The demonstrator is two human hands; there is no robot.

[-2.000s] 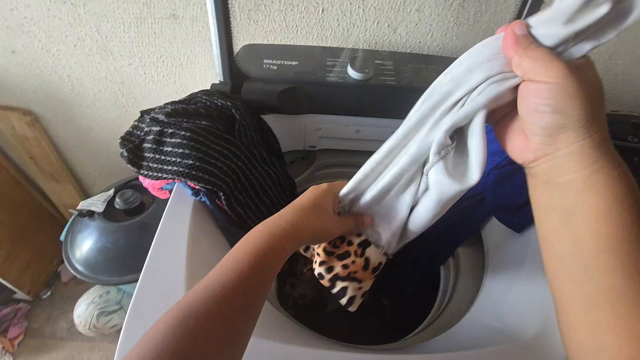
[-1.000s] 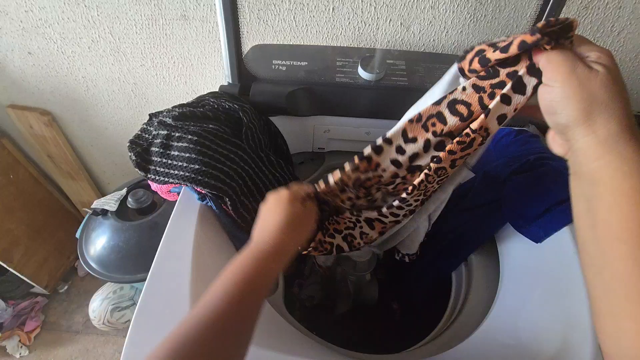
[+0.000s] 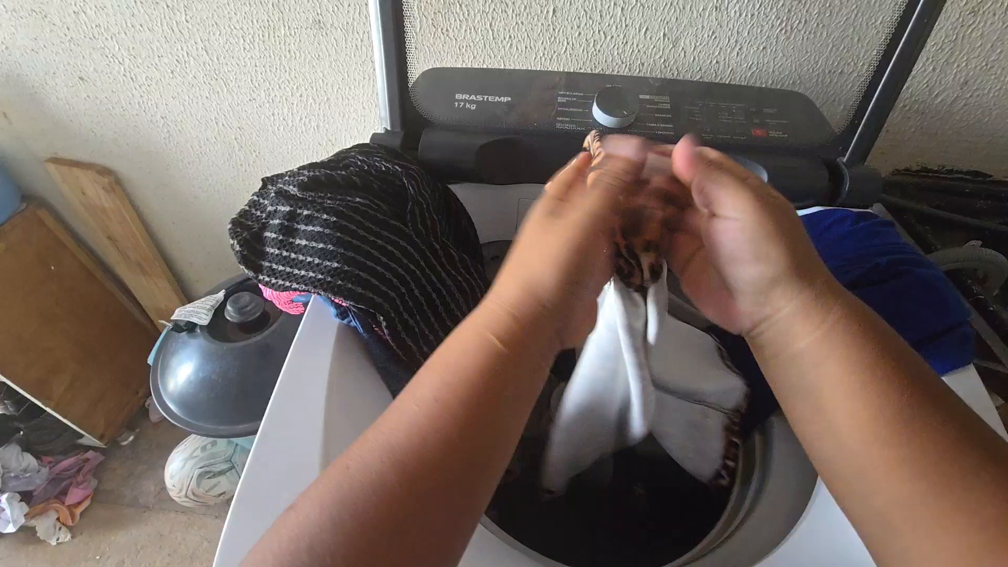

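Both hands are raised over the drum opening of a white top-loading Brastemp washing machine (image 3: 346,409). My left hand (image 3: 571,228) grips the top of a leopard-print garment (image 3: 642,244), whose white side (image 3: 630,370) hangs down into the opening. My right hand (image 3: 732,228) is blurred beside it, palm turned toward the cloth; whether its fingers close on it cannot be told. A black cloth with white stripes (image 3: 354,244) lies heaped over the machine's left rim. A blue cloth (image 3: 890,276) lies over the right rim.
The control panel (image 3: 543,102) with a round knob (image 3: 615,107) stands behind, beneath the raised lid's frame (image 3: 890,79). On the left are a dark domed pot lid (image 3: 220,378), a ball (image 3: 206,470), a wooden board (image 3: 118,228) and crumpled cloths (image 3: 55,488). Hoses (image 3: 969,264) run at right.
My hands have come together over the drum. The leopard-print garment, stretched between them a second ago, now hangs down with its white side showing.
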